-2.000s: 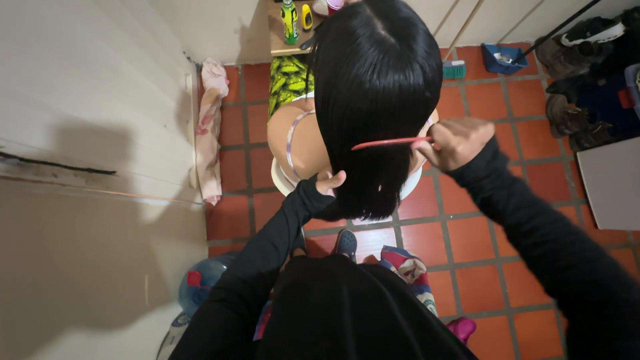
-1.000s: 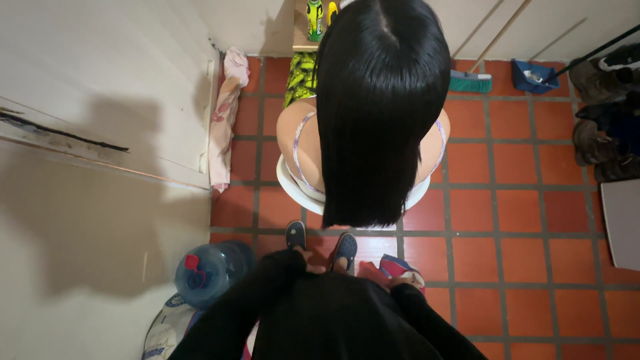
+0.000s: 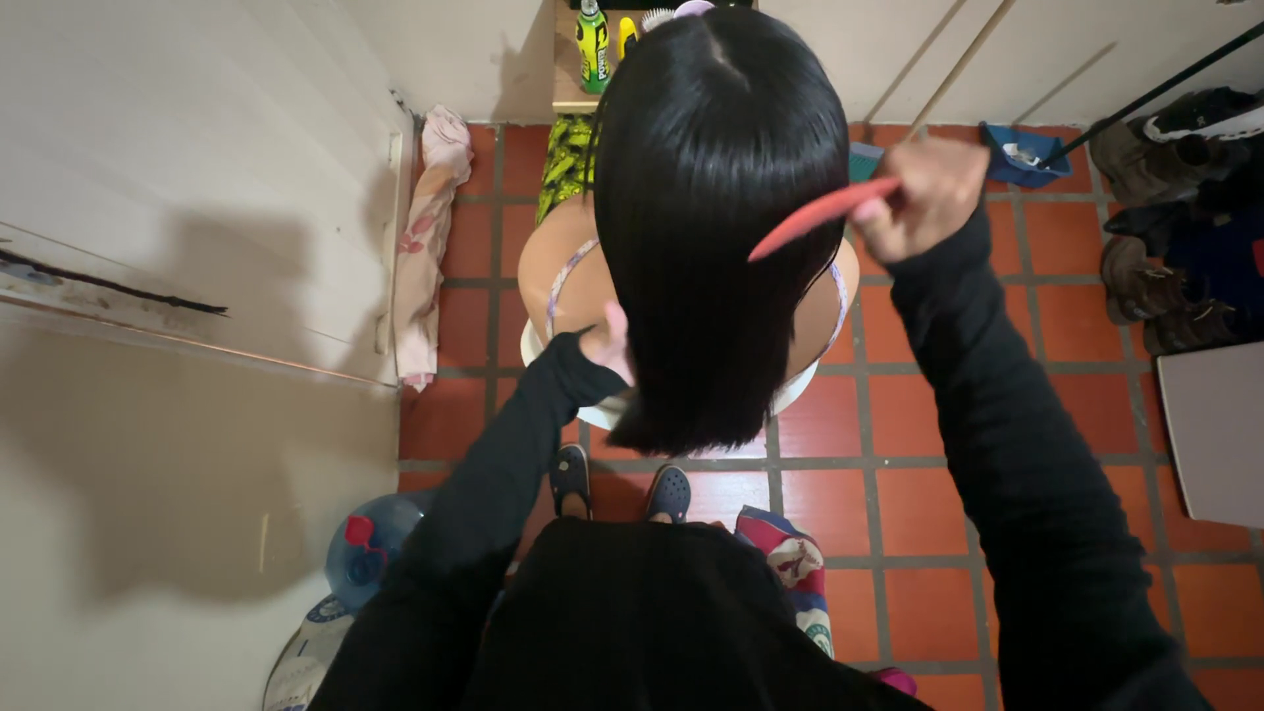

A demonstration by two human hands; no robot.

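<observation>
A seated person's long, straight black hair [image 3: 706, 247] hangs down the back, its ends swung a little to the left. My right hand [image 3: 923, 197] grips a red comb [image 3: 815, 217] at the right side of the hair, and the comb lies across it at a slant. Whether its teeth are in the hair cannot be told. My left hand [image 3: 610, 346] is at the left edge of the lower hair, thumb up, its other fingers hidden behind the strands. Below the person, part of a white seat [image 3: 592, 415] shows.
A green bottle [image 3: 592, 49] stands on a small wooden table [image 3: 575, 99] beyond the person. A large blue water bottle [image 3: 370, 553] is at lower left, a rolled cloth [image 3: 430, 247] along the door. Shoes [image 3: 1136, 276] and a blue dustpan [image 3: 1027, 158] lie to the right.
Both hands were low by my body one second ago; they have come up to the hair, the right one with the red comb. The hair ends have swung left.
</observation>
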